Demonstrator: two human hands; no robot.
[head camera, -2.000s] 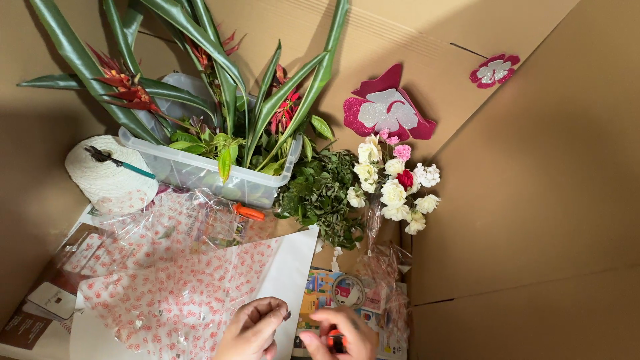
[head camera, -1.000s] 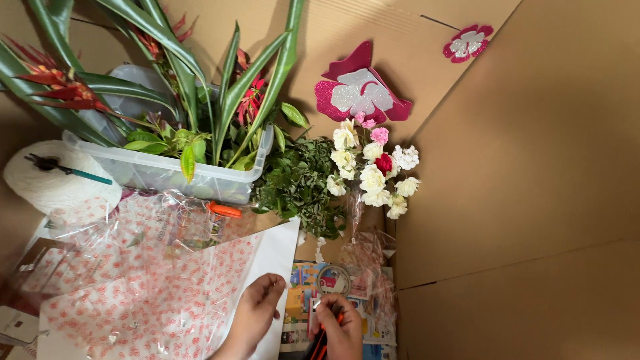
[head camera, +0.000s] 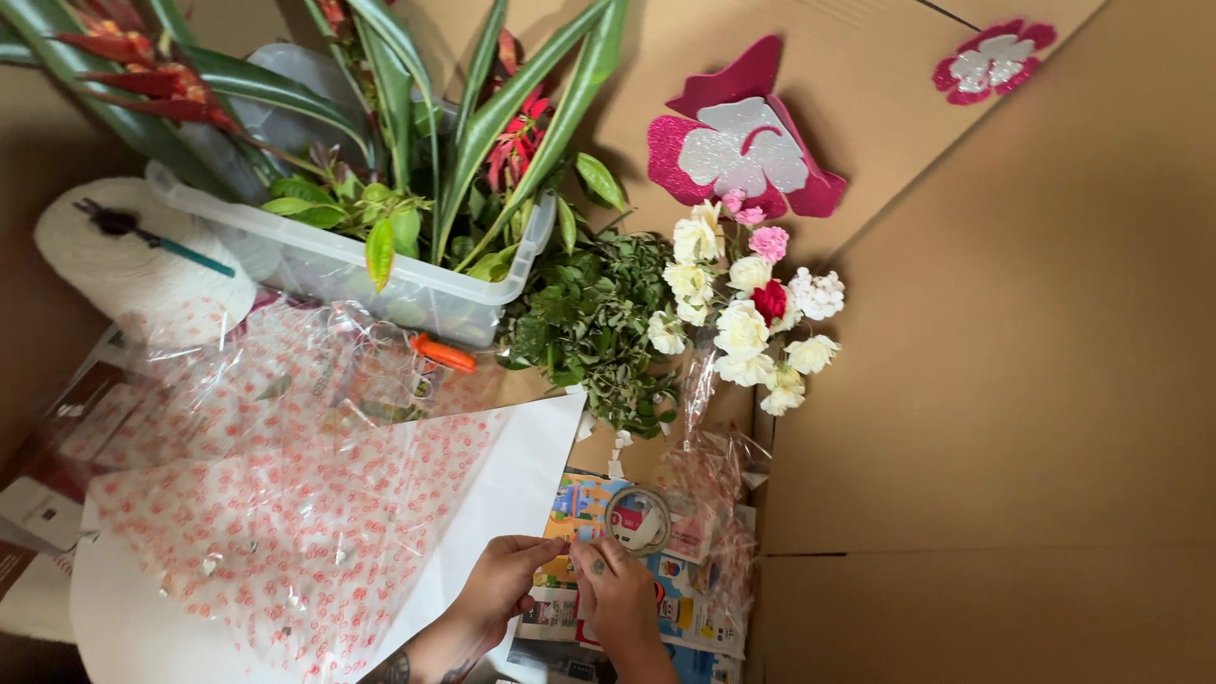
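Note:
My left hand and my right hand meet at the fingertips over printed paper sheets. Something small and dark is pinched between them, too small to name. Just above my right hand lies a roll of clear tape. To the left, a clear wrap with red print covers part of a white paper sheet. Cream, pink and red flowers stand in a bunch with clear wrap around the stems. Beside them is a heap of green leaves.
A clear plastic bin holds long leaves and red flowers. Left of it lies a white cone of twine with a teal-handled tool on top. An orange-handled tool rests on the wrap. Glitter foam flowers lie against cardboard.
My hands were apart and now touch at the fingertips. The black and orange object seen in my right hand one second ago no longer shows there.

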